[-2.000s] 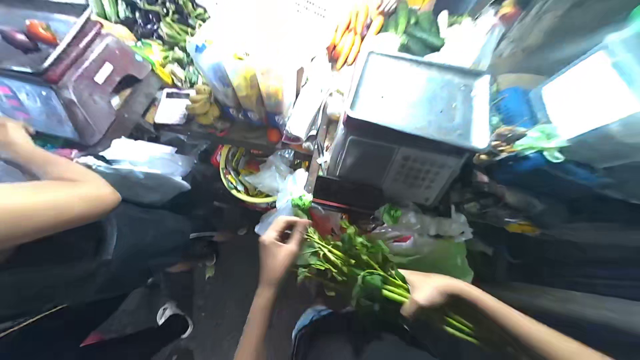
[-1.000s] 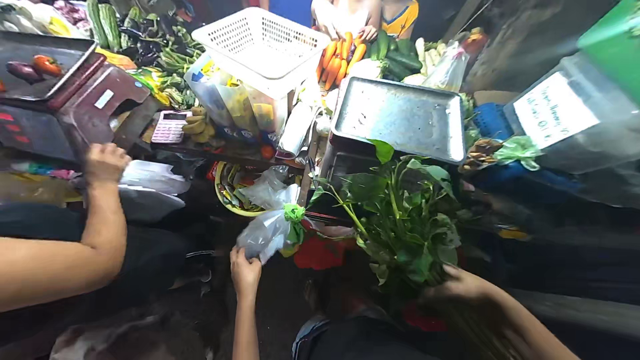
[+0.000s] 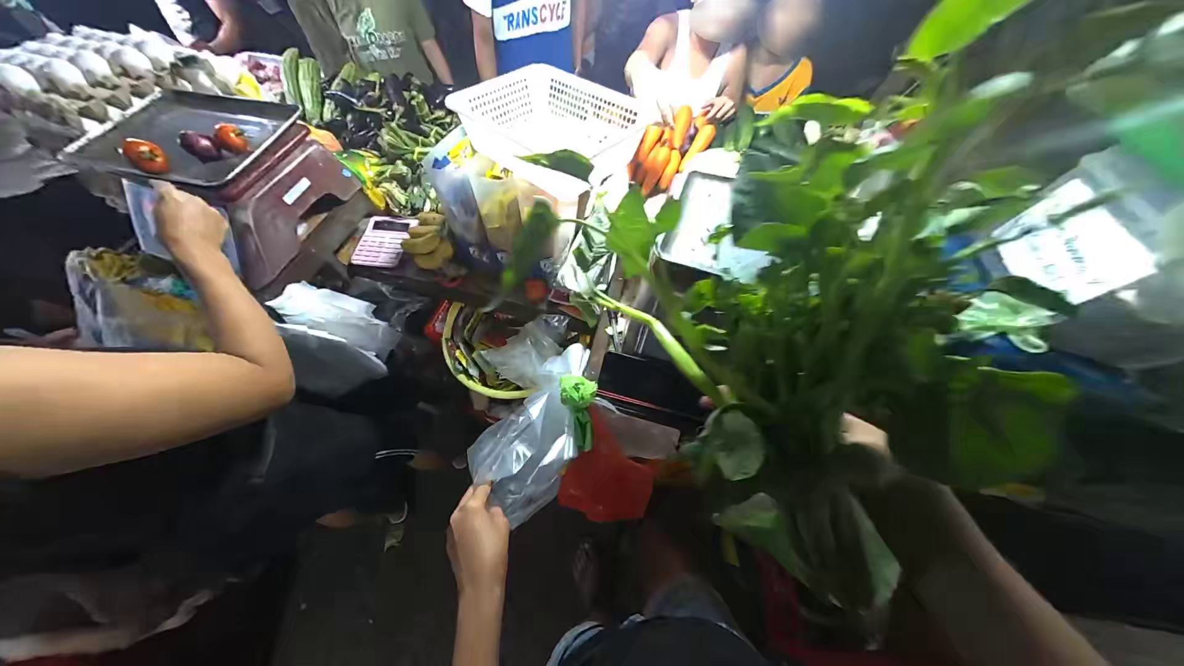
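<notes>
My left hand (image 3: 478, 536) pinches the lower edge of a clear plastic bag (image 3: 529, 458). Green tied plastic (image 3: 579, 392) sits at the bag's upper right, with a red plastic bag (image 3: 606, 476) just behind. My right hand (image 3: 865, 437) is closed around a large bunch of leafy green stems (image 3: 805, 342), held up at the right; leaves hide most of its fingers. One pale stem sticks out to the left of the bunch. Beyond the leaves lies a metal scale tray (image 3: 698, 222), partly covered by them.
At left, a co-worker's hand (image 3: 190, 222) touches a scale (image 3: 296, 203) whose tray holds tomatoes and an onion. A white plastic basket (image 3: 546, 111), carrots (image 3: 671, 148), a pink calculator (image 3: 382, 242) and a round yellow-rimmed basket (image 3: 450, 356) stand ahead. People stand across the stall.
The leafy bunch, held low across my front two seconds ago, is now raised and upright at the right. My left hand has left the stems and taken hold of the clear bag.
</notes>
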